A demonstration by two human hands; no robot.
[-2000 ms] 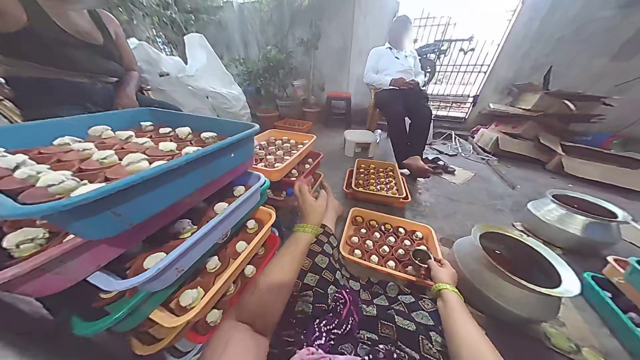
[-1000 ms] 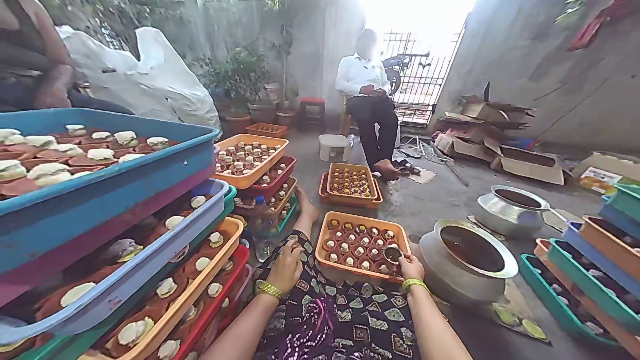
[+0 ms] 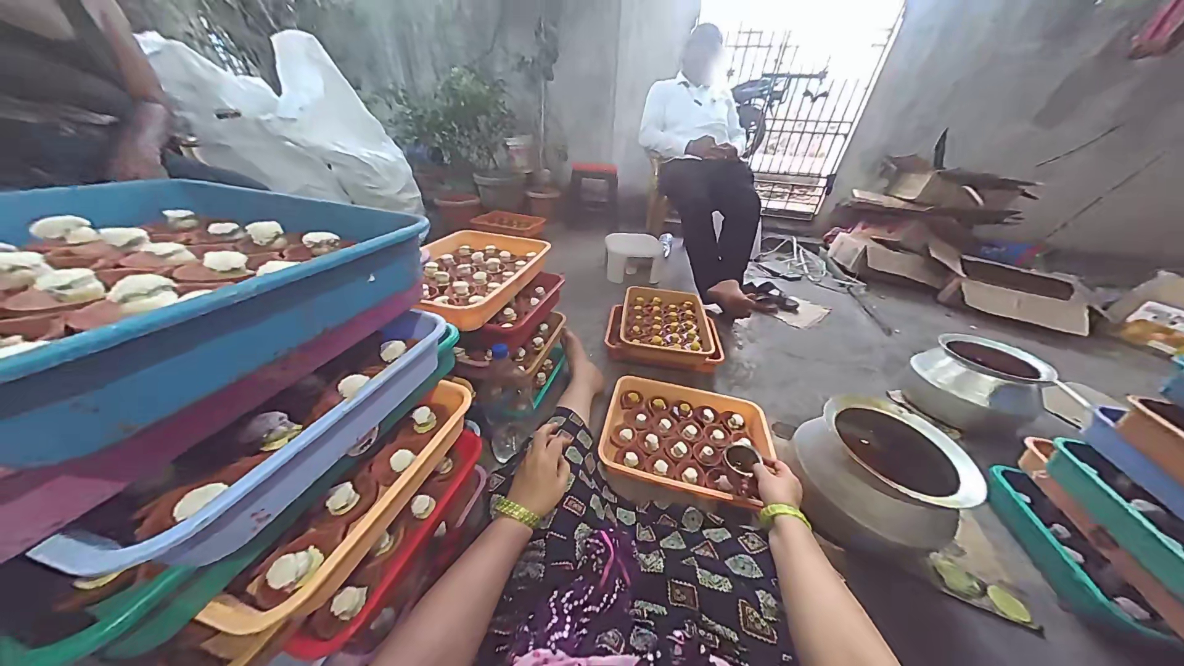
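Note:
My right hand (image 3: pixel 779 484) grips a small metal cup (image 3: pixel 742 459) of dark liquid, tilted over the near right corner of an orange plastic tray (image 3: pixel 610 462). Rows of small clay pots (image 3: pixel 680 450), most topped with a white piece, fill that tray. Right of the hand stands a wide metal pot (image 3: pixel 869 499) holding dark liquid. My left hand (image 3: pixel 544 465) rests on my knee over the patterned cloth, its fingers loosely spread and holding nothing. Past the near tray lies another orange tray (image 3: pixel 710 338) of small pots with yellowish tops, set on a second tray.
Stacked trays, a blue one (image 3: pixel 370 264) uppermost, rise at the left. A second metal pot (image 3: pixel 980 393) stands behind the first. More trays (image 3: pixel 1064 546) are at the right edge. A person (image 3: pixel 694 120) sits behind, near a white stool (image 3: pixel 634 257) and cardboard boxes (image 3: pixel 1022 296).
My left hand has come back from beside my foot to my knee. My right hand stays at the near tray with the cup. The view has turned to the right.

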